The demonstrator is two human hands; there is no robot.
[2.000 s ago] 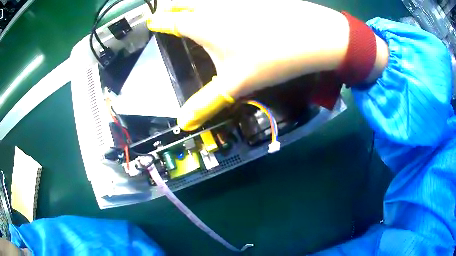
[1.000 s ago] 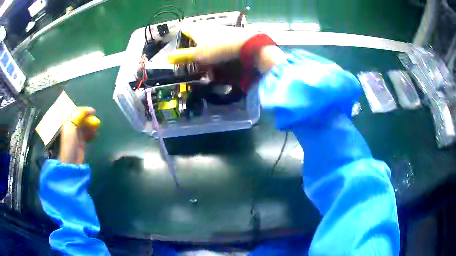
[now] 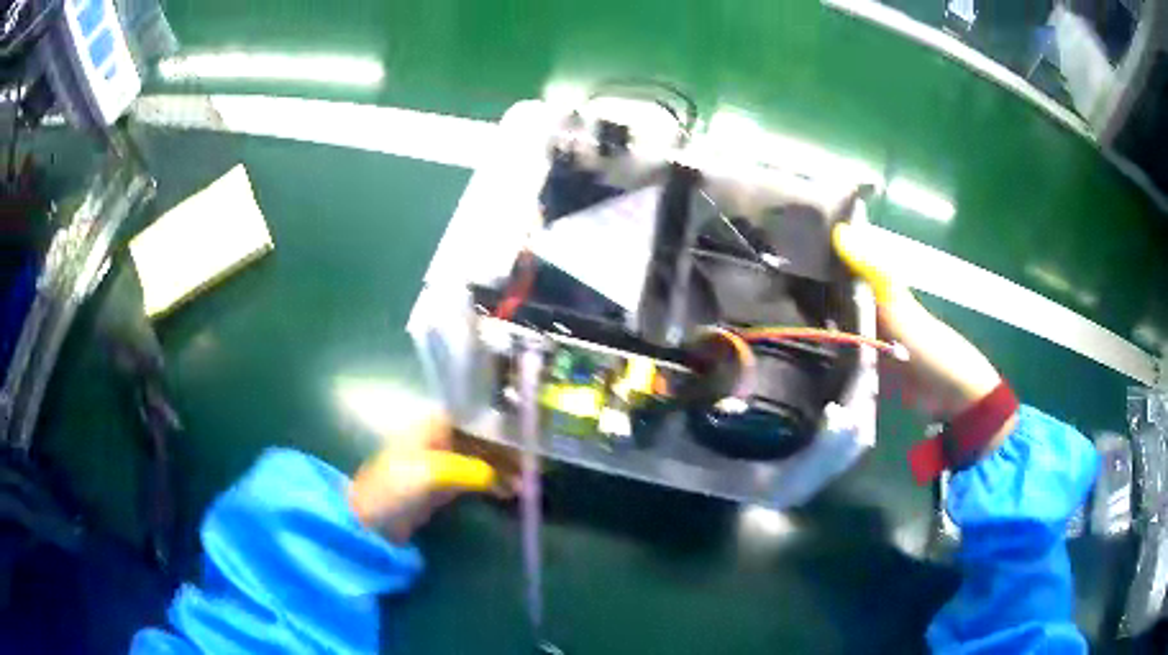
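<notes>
The white projector housing [image 3: 442,301] lies open side up on the bench, slightly tilted in view and blurred. Inside are the black light box, a bright triangular mirror [image 3: 602,250], the yellow-green board [image 3: 576,399] and the round black projection lens [image 3: 756,429]. A lilac ribbon cable [image 3: 530,486] hangs over the near wall. Coloured wire leads [image 3: 807,334] reach across the right side. My left hand [image 3: 416,484], in yellow finger cots, is at the near left corner, holding the housing low down. My right hand [image 3: 912,314] holds its right wall, one yellow-tipped finger at the rim.
A pale yellow card [image 3: 202,243] lies at the left. A pale metal rail [image 3: 333,126] runs behind the housing, with a green strip beyond. Clear film [image 3: 1146,480] is at the far right edge. A device with a blue-white panel [image 3: 96,58] stands at upper left.
My right hand has left the inside of the housing for its right wall. My left hand has moved from the yellow card to the near left corner. The housing sits further right in view.
</notes>
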